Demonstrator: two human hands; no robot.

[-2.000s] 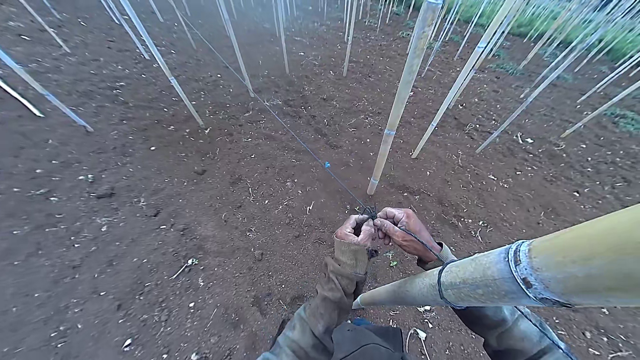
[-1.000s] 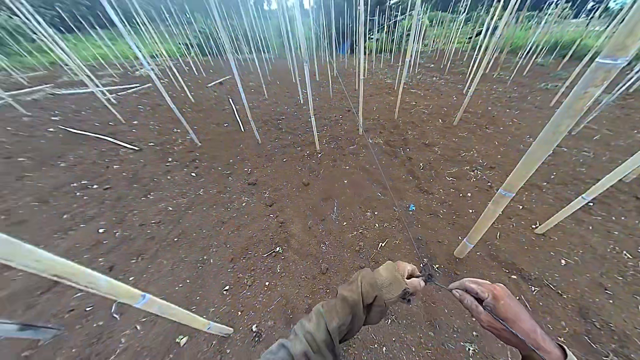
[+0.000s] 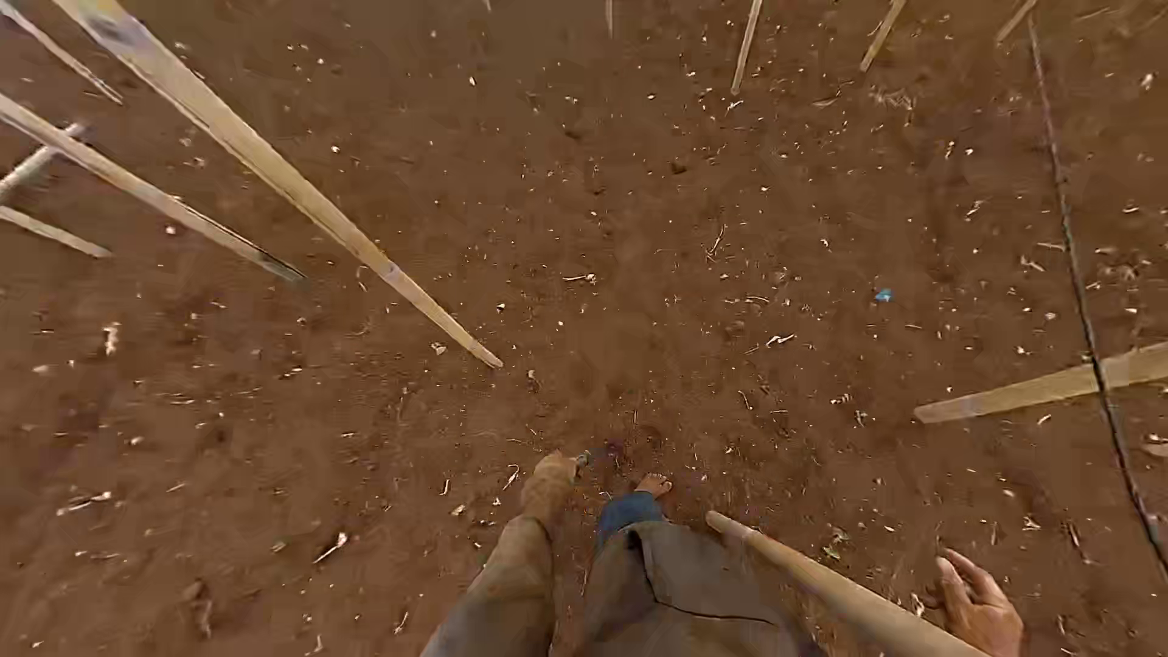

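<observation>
At the lower centre my left hand [image 3: 568, 464] is low over the soil, mostly hidden past the cuff of its brown sleeve. A small dark thing, perhaps twine, shows blurred at its fingertips; the grip on it is unclear. My right hand [image 3: 985, 604] is at the lower right with fingers partly spread and nothing seen in them, close beside a bamboo pole [image 3: 821, 579]. To the right of that hand, and apart from it, a dark cord [image 3: 1077, 274] runs taut from the top edge down past another bamboo pole [image 3: 1040, 392].
Long bamboo stakes [image 3: 301, 187] slant in from the upper left, and several more stand along the top edge. A blue scrap [image 3: 883, 296] lies on brown soil with bits of dry straw. My bare foot [image 3: 654, 484] shows below a blue trouser leg.
My hands, together at the cord in the earlier frames, are now far apart and off it. The right hand has let go of the cord. The view has swung down and left.
</observation>
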